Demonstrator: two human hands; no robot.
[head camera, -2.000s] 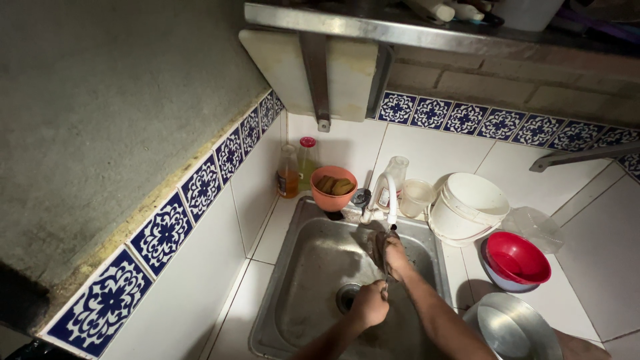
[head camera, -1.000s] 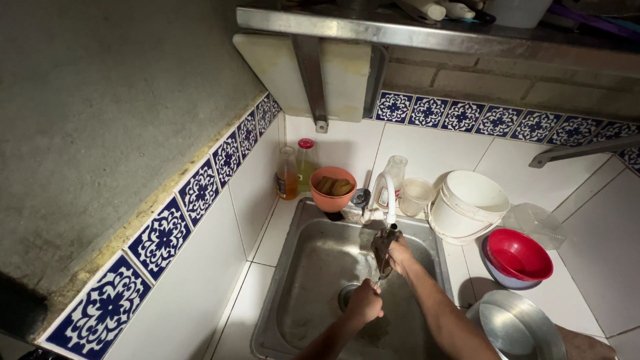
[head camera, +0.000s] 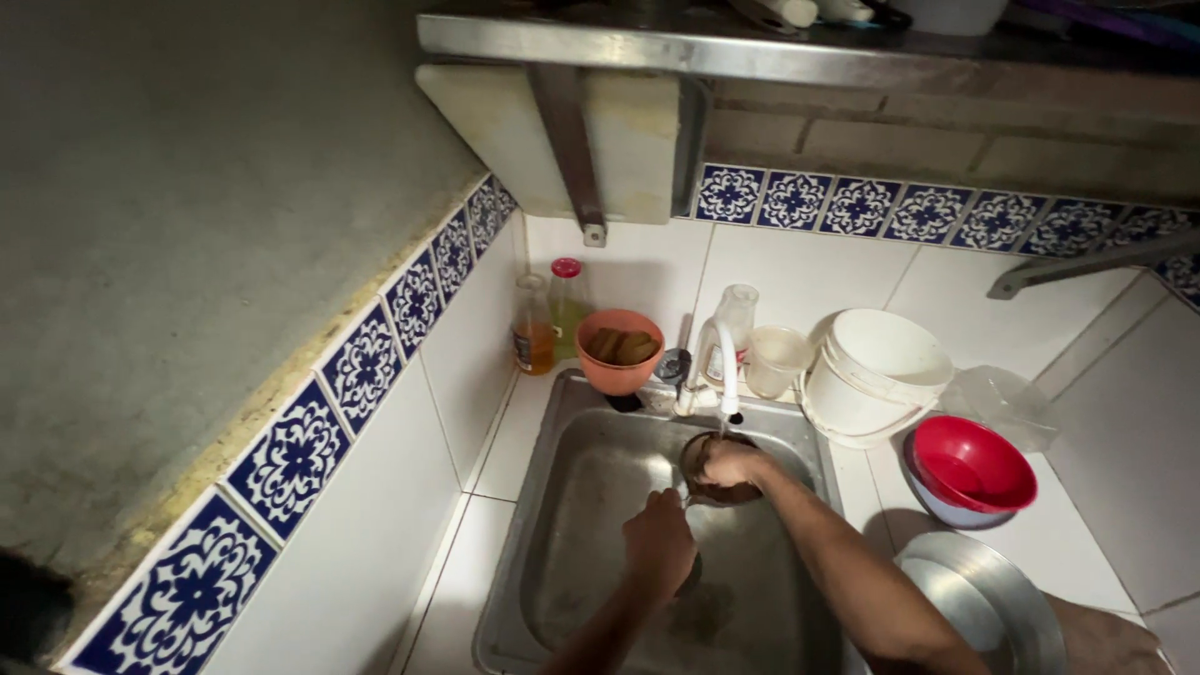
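A small round dark pan or strainer (head camera: 696, 461) is held beneath the white curved faucet (head camera: 728, 380), over the stainless steel sink (head camera: 591, 497). My left hand (head camera: 659, 539) is closed around its thin handle, in the middle of the basin. My right hand (head camera: 729, 466) reaches into the round part, right under the spout, where water seems to run; its fingers are partly hidden, and whether they grip anything cannot be seen. Part of the dark drain (head camera: 691, 575) shows beside my left wrist.
Behind the sink stand an orange bowl (head camera: 620, 375) with brown pieces, two bottles and a clear cup (head camera: 776, 364). To the right are a white bucket (head camera: 867, 384), a red bowl (head camera: 970, 464) and a metal pot (head camera: 984, 600). A metal shelf (head camera: 750, 58) hangs above.
The dark utensil has turned so that its round opening now shows. My right hand has moved from its edge into the round part.
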